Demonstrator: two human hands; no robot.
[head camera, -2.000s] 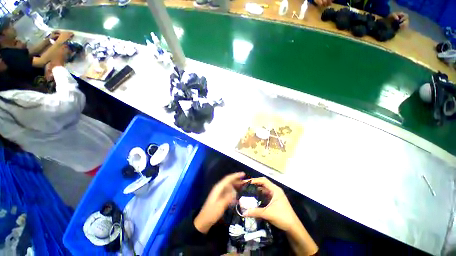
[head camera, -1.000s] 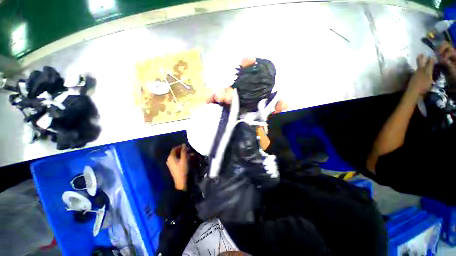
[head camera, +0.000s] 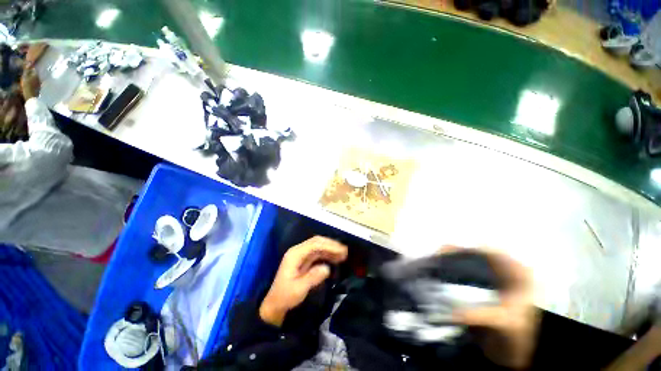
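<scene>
My right hand (head camera: 504, 311) is shut on a black-and-white figurine (head camera: 427, 308) over the near edge of the bench; both are motion-blurred. The figurine's black hair and white parts show, but its details cannot be made out. My left hand (head camera: 301, 279) is to the left of the figurine, apart from it, empty with fingers curled and apart. A tan cardboard pad (head camera: 341, 202) with brown stains lies on the bench, with a small white cup (head camera: 356, 178) and thin white cotton swabs (head camera: 379, 185) on it.
A blue bin (head camera: 239, 279) at left holds white discs (head camera: 170, 233) with black lumps. A cluster of black-and-white figurines (head camera: 243, 138) lies on the bench (head camera: 493, 210). A green belt (head camera: 406, 72) runs behind. People are at the left and right edges.
The view has swung back left and up. The figurine, upright at centre before, is now lower right in my right hand. My left hand shows clearly, away from it.
</scene>
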